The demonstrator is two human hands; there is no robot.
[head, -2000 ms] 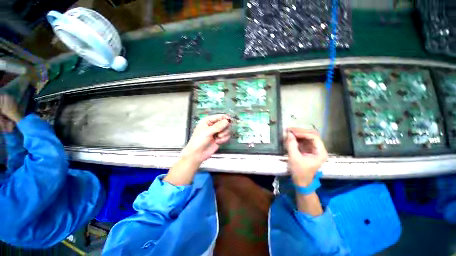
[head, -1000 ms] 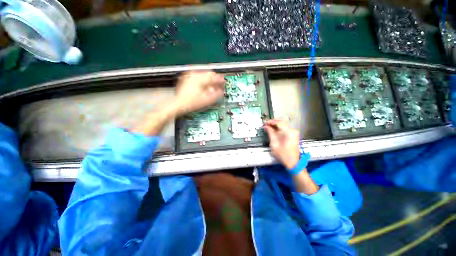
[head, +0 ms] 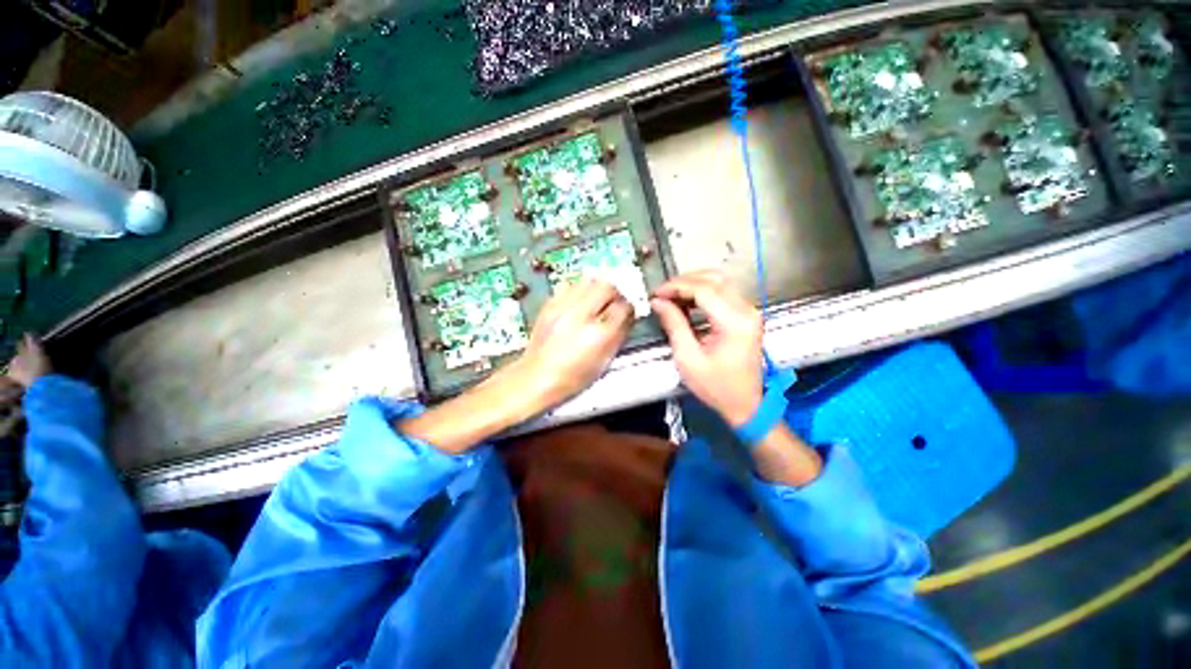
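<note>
A dark-framed board carrier (head: 512, 246) holds several green circuit boards and lies on the conveyor in front of me. My left hand (head: 583, 337) is over the lower right circuit board (head: 614, 258), its fingertips bunched at the board's lower part and covering some of it. My right hand (head: 712, 342) is at the carrier's right edge, thumb and fingertips pinched together beside that board. Whether either hand holds a small component cannot be told. A blue wrist strap (head: 768, 404) is on my right wrist.
A second carrier (head: 960, 135) with boards lies to the right, another beyond it. The main component pile (head: 549, 37) and small component pile (head: 317, 105) lie on the green mat. A fan (head: 72, 163) stands left. A blue strap cord (head: 745, 144) hangs down. Another person's sleeve (head: 65, 484) is at left.
My left hand has moved from the upper left board down and right to the lower right board. My right hand stays near the carrier's right edge. The view has shifted and tilted.
</note>
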